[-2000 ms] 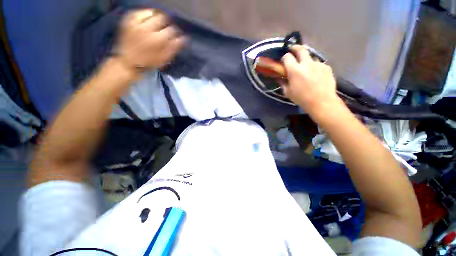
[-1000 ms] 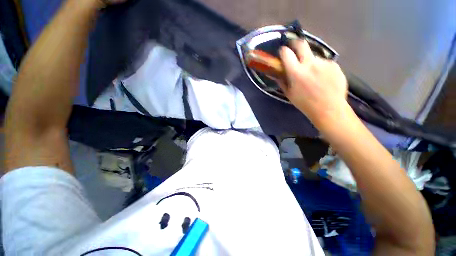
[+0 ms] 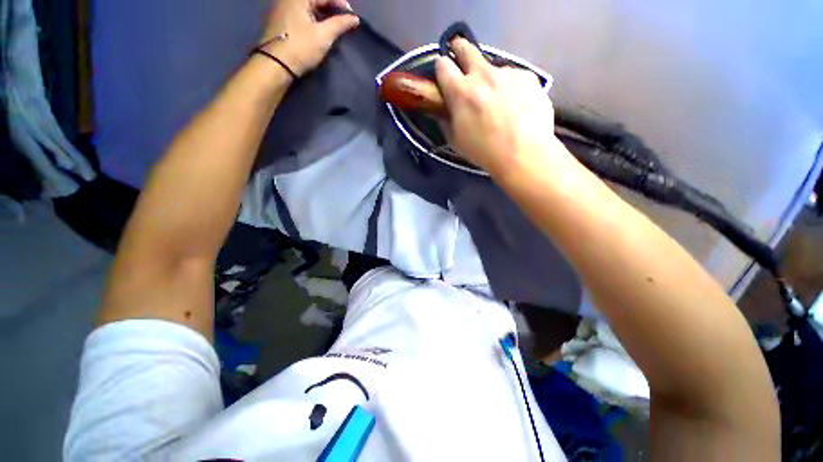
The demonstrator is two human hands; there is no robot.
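A dark charcoal garment point(image 3: 311, 135) lies on the lavender-blue pressing table point(image 3: 203, 54), with its pale inside point(image 3: 338, 185) and narrow dark strips folded toward me over the near edge. My left hand point(image 3: 311, 34) pinches the garment's far edge between thumb and fingers at the top. My right hand point(image 3: 496, 104) is closed round the reddish-brown handle of the steam iron point(image 3: 411, 133). The iron sits on the dark cloth, its pointed tip toward the left. My right hand hides part of the iron.
A thick black hose point(image 3: 650, 180) runs from the iron's rear across the table to the right. Pale cloth point(image 3: 36, 99) hangs at the far left. White scraps point(image 3: 609, 361) and blue cloth point(image 3: 568, 406) lie below the table at the right.
My left hand has shifted right and now pinches the garment's far edge nearer the iron. The iron in my right hand has moved a little left. The garment's left part has been drawn to the right.
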